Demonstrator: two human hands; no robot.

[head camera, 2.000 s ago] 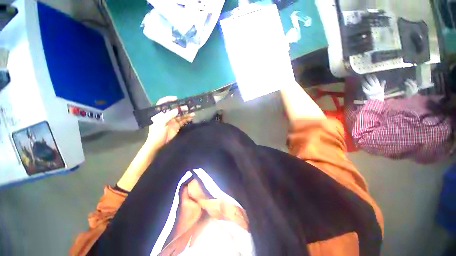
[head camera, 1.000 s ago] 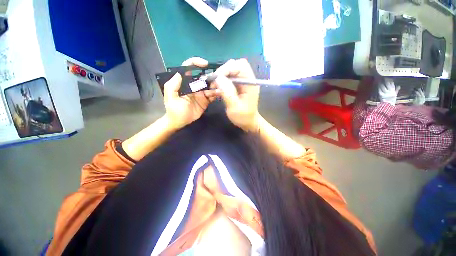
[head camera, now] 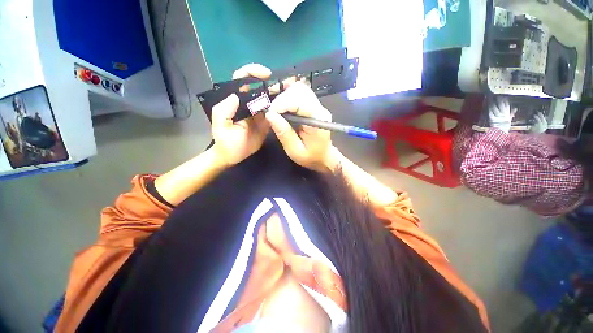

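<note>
A long black panel (head camera: 328,77) with cutouts and a small white label is held tilted in front of me, over the near edge of the green bench. My left hand (head camera: 238,120) grips its left part, thumb in front and fingers behind. My right hand (head camera: 301,123) holds a slim pen (head camera: 338,127) with a blue end pointing right. The pen's other end is at the fingers near the label; its tip is hard to see. The right fingers also touch the panel's middle.
A bright white sheet (head camera: 382,49) lies on the green bench (head camera: 273,42), with crumpled clear wrap (head camera: 443,14) beyond. A blue-and-white machine (head camera: 104,39) stands left. A red stool (head camera: 416,143) and a coworker in a checked shirt (head camera: 520,162), wearing white gloves, are right.
My right hand came from the white sheet to the panel with the pen. Since one second ago the pen has swung so its blue end points lower right, and more of the panel's right part shows.
</note>
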